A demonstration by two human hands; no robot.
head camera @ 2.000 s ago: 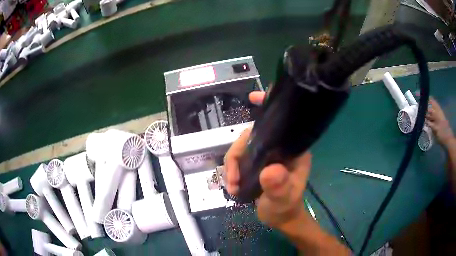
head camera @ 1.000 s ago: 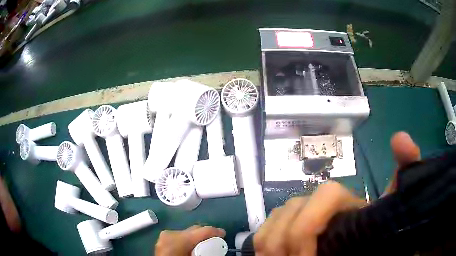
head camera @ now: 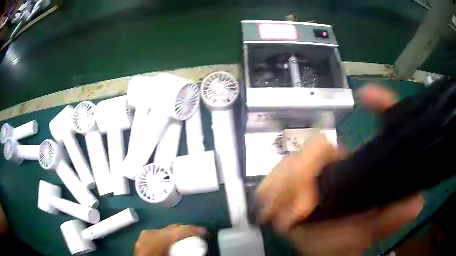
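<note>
My right hand (head camera: 300, 187), blurred, is closed around the black electric screwdriver (head camera: 385, 160) at the lower right. It covers part of the pick-up block (head camera: 300, 139) of the grey-white screw feeder (head camera: 300, 100). The screwdriver's tip cannot be made out. My left hand (head camera: 162, 240), cut off by the bottom edge, holds a white handheld fan by its rounded end (head camera: 189, 246). A white blocky part (head camera: 241, 242) shows to the right of it, also cut off.
Several white handheld fans (head camera: 102, 150) lie in a row left of the feeder, some with slotted heads up. One long fan (head camera: 227, 150) lies against the feeder's left side. Beyond them runs a pale rail (head camera: 85, 99) and a dark green belt (head camera: 150, 40). A post (head camera: 420, 45) stands upper right.
My right hand and the screwdriver have moved up from beside the fan end towards the feeder front. The view has shifted, so the fans and feeder sit slightly further left and higher.
</note>
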